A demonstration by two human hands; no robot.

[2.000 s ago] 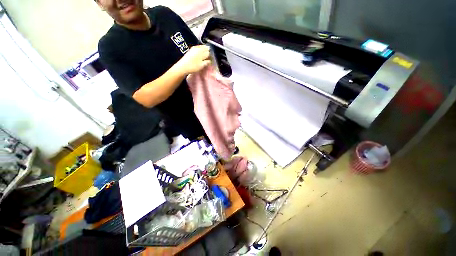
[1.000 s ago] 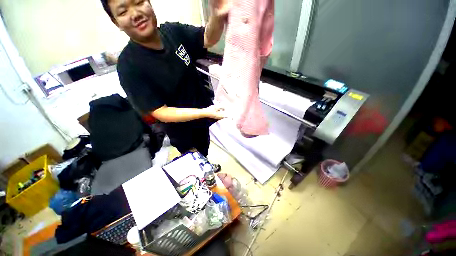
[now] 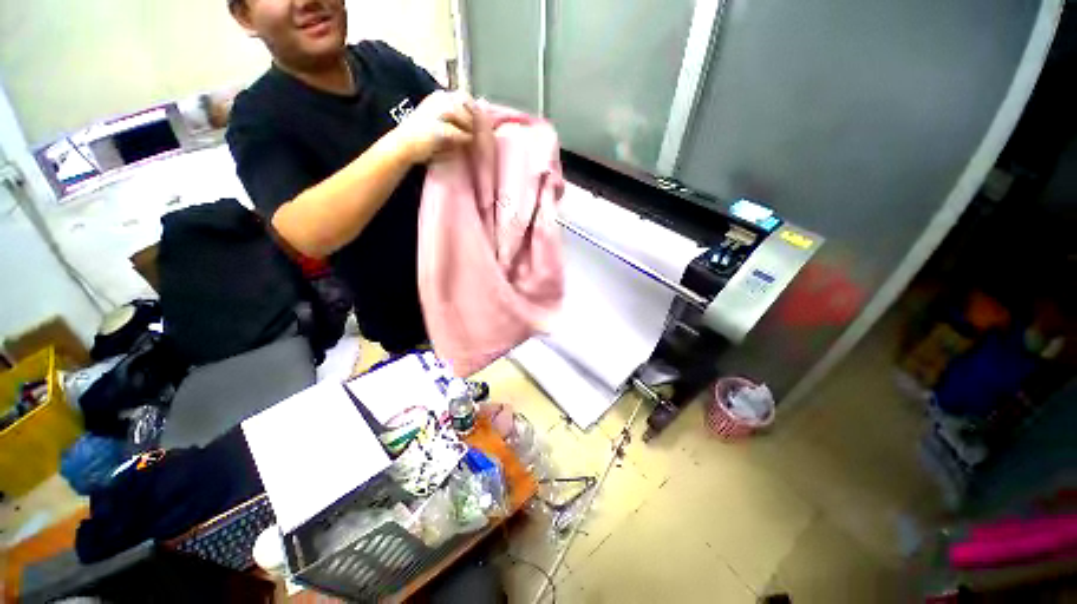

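Neither of my hands is in the picture. Nearest in front of me, a black plastic basket [image 3: 376,555] full of cables and clear bags stands on the orange-brown desk [image 3: 510,454]. A white board [image 3: 317,451] lies on the basket's left side. Beyond the desk, a person in a black T-shirt [image 3: 343,136] holds up a pink garment [image 3: 490,236] by its top, and it hangs in loose folds. The person's other hand is hidden.
A plotter [image 3: 756,283] stands at the back right, with white paper [image 3: 608,313] hanging from it. A pink-red waste basket [image 3: 742,407] is beside it. A thin black frame [image 3: 567,493] and cables lie on the floor. A grey chair [image 3: 242,389] is at the left.
The pink garment was bunched at first, then held up at full length, and now hangs lower in folds. The person's arm has come down. The view has shifted.
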